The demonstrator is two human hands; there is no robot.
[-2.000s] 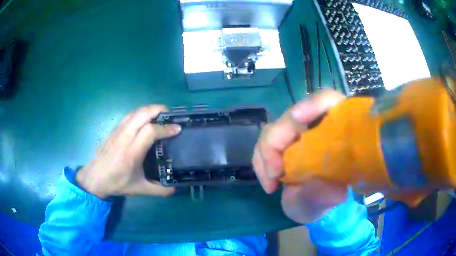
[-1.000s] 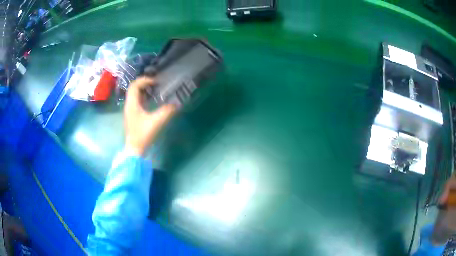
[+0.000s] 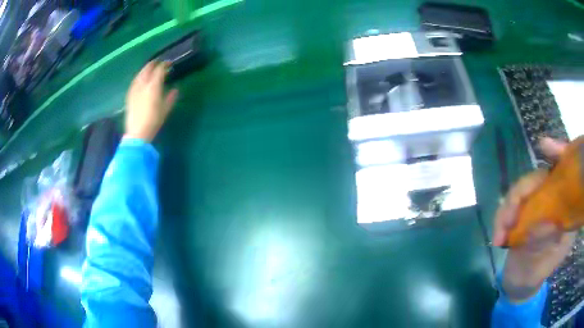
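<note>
My left hand (image 3: 148,102) is stretched to the upper left, its fingertips at the near end of a black housing (image 3: 182,56) on the green mat. The view is blurred and I cannot tell whether the fingers grip it. Another black housing (image 3: 96,155) lies at the left beside my left sleeve. My right hand (image 3: 526,224) is at the right edge, closed around the orange electric screwdriver (image 3: 552,200), which is partly cut off by the frame.
The white-silver screw feeder (image 3: 416,128) stands right of centre. A black housing (image 3: 456,19) lies behind it. Circuit board panels (image 3: 528,106) and a white sheet (image 3: 570,102) are at the right. Clear plastic bags with a red item (image 3: 59,224) lie at the left.
The view has swung right. My left hand has let go of the housing it carried, which now lies beside the bags, and has reached another housing farther back. My right hand and the screwdriver show more fully.
</note>
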